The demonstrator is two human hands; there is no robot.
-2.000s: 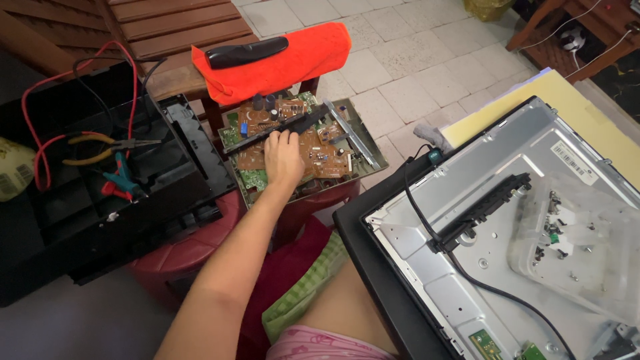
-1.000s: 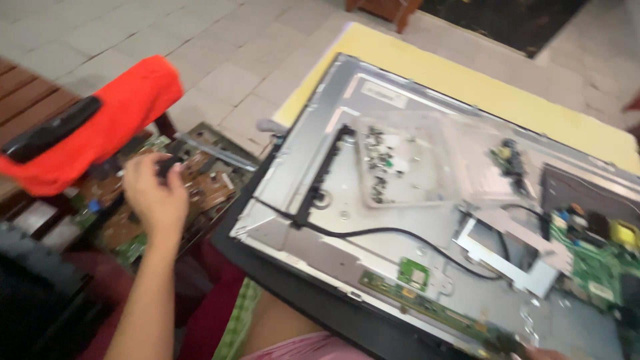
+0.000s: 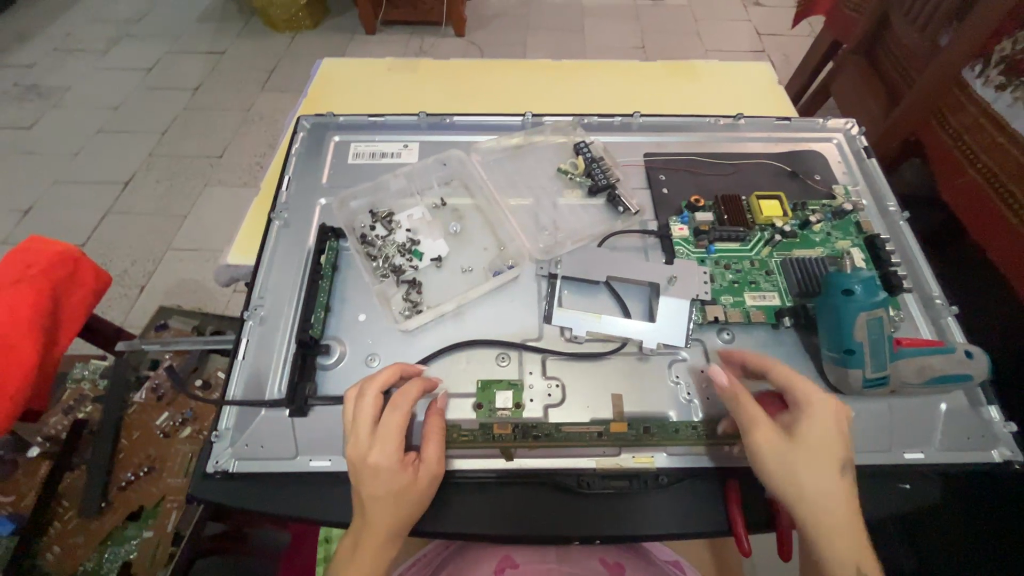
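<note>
A flat-screen TV's metal back chassis (image 3: 448, 364) lies before me. My left hand (image 3: 396, 448) is curled over the left end of a long narrow circuit board (image 3: 560, 434) near the front edge; whether it grips the board is unclear. My right hand (image 3: 788, 440) hovers or rests at the board's right end, fingers apart. Between them sits a small green circuit board (image 3: 499, 399). A metal bracket (image 3: 668, 324) lies behind, beside the green main board (image 3: 740, 272). A teal cordless screwdriver (image 3: 860, 336) rests right of my right hand. A black cable (image 3: 520, 345) crosses the chassis.
An open clear plastic box (image 3: 480, 300) of screws lies on the chassis, connectors in its lid. Red-handled pliers (image 3: 738, 520) show at the front edge. Scrap circuit boards (image 3: 160, 432) and an orange cloth (image 3: 52, 312) are at left. Yellow foam (image 3: 544, 84) lies beneath the chassis.
The view has swung right. My left hand has moved from the scrap boards at left to the chassis's front edge. My right hand is now plainly in view.
</note>
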